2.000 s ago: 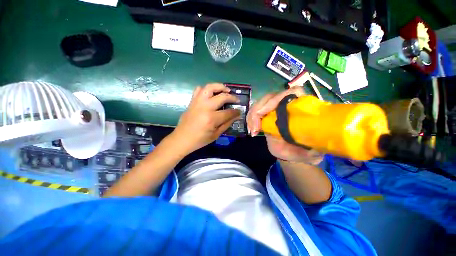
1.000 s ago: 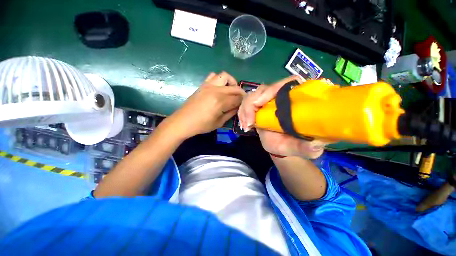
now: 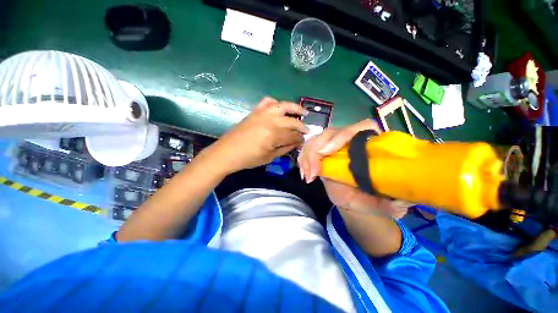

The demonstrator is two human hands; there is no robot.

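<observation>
A phone unit (image 3: 317,112) with a dark body and red edge lies at the bench's front edge, its upper part showing. My left hand (image 3: 269,136) is at its left side, fingers over its edge, gripping it. My right hand (image 3: 342,162) is closed around the yellow-orange electric screwdriver (image 3: 422,171), held nearly level with its cord end to the right. The screwdriver's tip and the lower part of the phone are hidden behind my right fingers.
On the green bench are a clear cup of screws (image 3: 312,44), white box (image 3: 248,30), battery (image 3: 377,82), pale red-edged frame (image 3: 396,116), green pads (image 3: 428,88) and black object (image 3: 137,27). A white fan (image 3: 73,104) stands left. A black tray (image 3: 342,30) crosses the back. A person's arm shows lower right.
The view has shifted, so bench things sit differently. The screwdriver's rear has swung lower in view, uncovering the pale frame. More of the phone's upper part shows between my hands.
</observation>
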